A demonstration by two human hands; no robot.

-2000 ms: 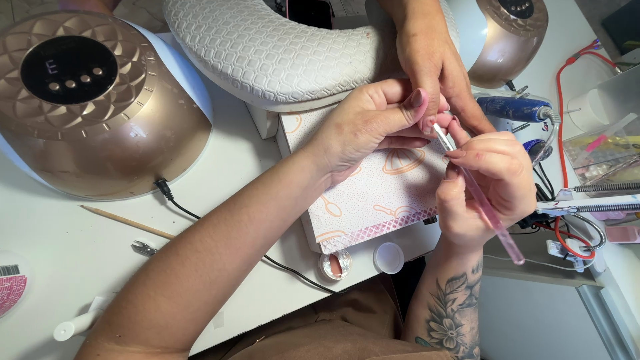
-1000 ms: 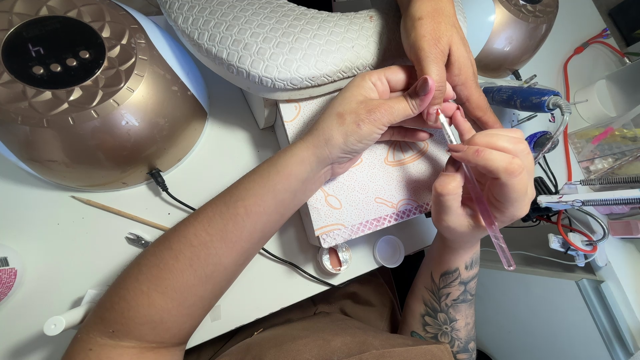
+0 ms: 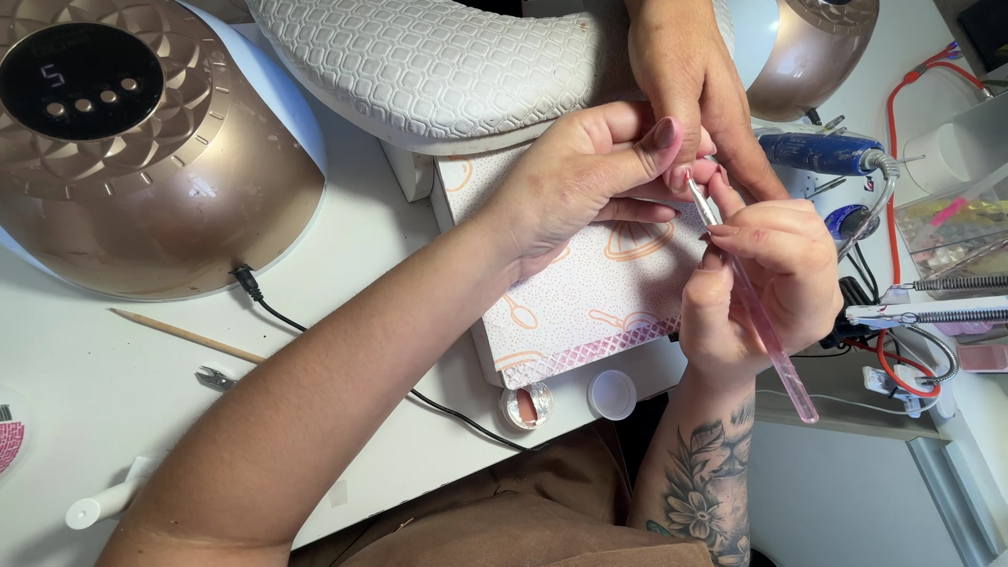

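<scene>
My right hand point(image 3: 764, 268) holds a nail brush with a clear pink handle point(image 3: 768, 339), its tip on a fingernail of another person's hand point(image 3: 693, 87). That person's thumb or finger is held by my left hand point(image 3: 583, 173), whose thumb presses beside the nail. Both of my hands are over a box with printed orange kitchen figures point(image 3: 583, 307). Below the box's front edge stand an open small jar of pinkish product point(image 3: 527, 405) and a white round lid point(image 3: 612, 394).
A gold nail lamp point(image 3: 157, 181) with a lit display stands left, a second gold lamp point(image 3: 819, 55) at upper right. A white padded armrest point(image 3: 457, 71) lies behind. Also about are a wooden stick point(image 3: 185, 335), nippers point(image 3: 214, 379), a blue nail drill handpiece point(image 3: 823, 153) and cables.
The brush stays in my right hand with its tip at the nail, and my left hand keeps its hold. The digit on the left lamp's display has changed.
</scene>
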